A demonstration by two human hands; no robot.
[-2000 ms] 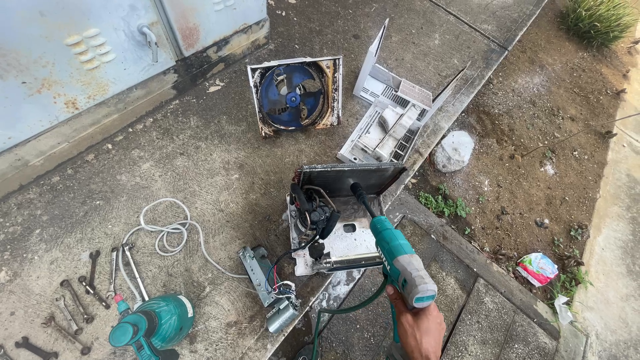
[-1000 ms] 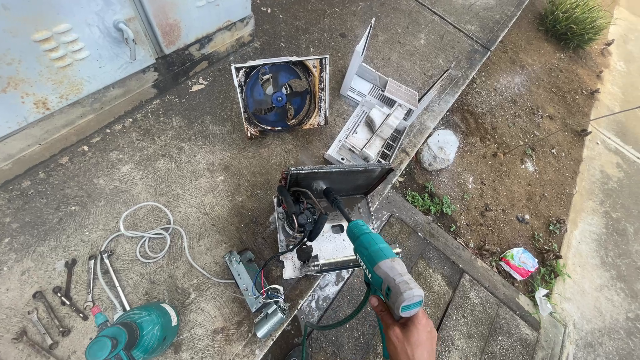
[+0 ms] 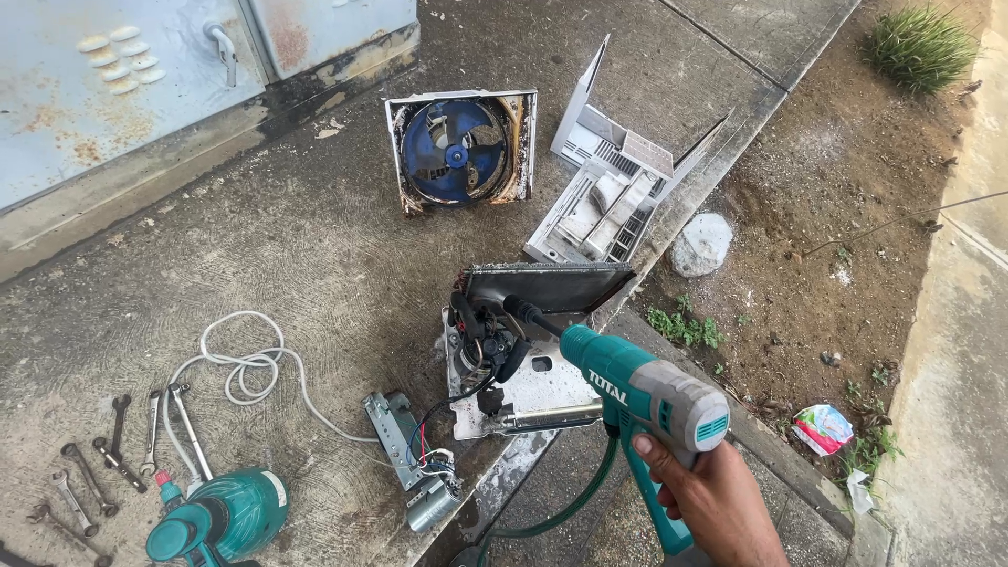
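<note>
My right hand (image 3: pixel 713 492) grips a teal and grey Total pressure washer gun (image 3: pixel 630 386) with a green hose. Its black nozzle points at the finned coil (image 3: pixel 551 285) standing on a white metal base pan (image 3: pixel 543 378) of an opened air conditioner. The compressor with its tubing (image 3: pixel 492 346) sits at the pan's left side. A metal control bracket with a capacitor (image 3: pixel 413 449) lies beside the pan, joined by wires. Behind are a blue fan in a rusty housing (image 3: pixel 455 157) and a white plastic casing (image 3: pixel 598 197). My left hand is out of view.
Several wrenches (image 3: pixel 87 476) lie at lower left beside a teal pump sprayer (image 3: pixel 240 512) and a loop of white cord (image 3: pixel 260 358). A rusty metal cabinet (image 3: pixel 157 79) stands upper left. The pavement's edge meets soil at right, with a white lump (image 3: pixel 701 245) and a crumpled wrapper (image 3: pixel 823 429).
The washer gun stays in my right hand, its nozzle still directed at the coil. The view has shifted somewhat. Nothing has plainly been let go or taken hold of.
</note>
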